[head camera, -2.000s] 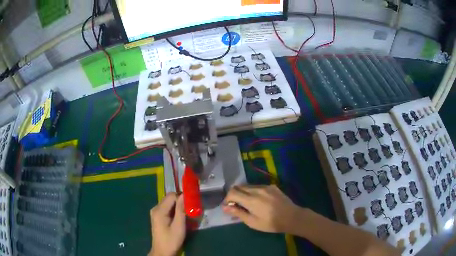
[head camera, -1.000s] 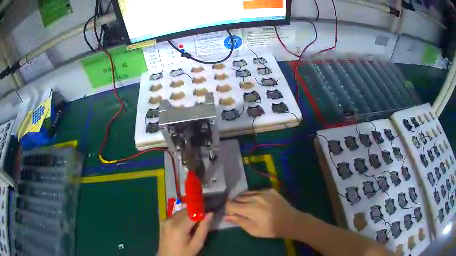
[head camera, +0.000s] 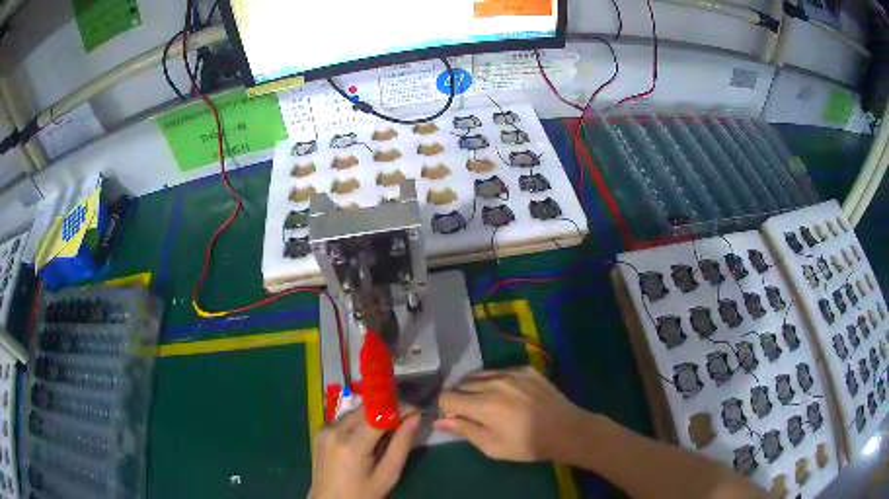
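The silver test fixture (head camera: 368,244) stands on its grey base plate (head camera: 456,336). Its red clamp handle (head camera: 378,380) points toward me, between my hands. My left hand (head camera: 356,453) is at the front left of the base plate, with thumb and finger close together beside the handle tip. My right hand (head camera: 507,414) is at the front right of the plate, with its fingertips pinched together. The fingertips of both hands nearly meet at the plate's front. Whatever they hold is too small or hidden to tell. A red-and-white label (head camera: 341,400) lies at the plate's left edge.
Behind the fixture is a white foam tray (head camera: 278,263) with dark modules, below a monitor (head camera: 390,29). More filled foam trays (head camera: 643,361) stand at right. Clear blister trays lie at back right (head camera: 702,166) and left (head camera: 93,390). A red cable (head camera: 222,234) runs left to the fixture.
Compared with two seconds ago, my left hand has moved right and slightly down to the plate's front, uncovering the label. My right hand has hardly moved. Little differs from one second ago.
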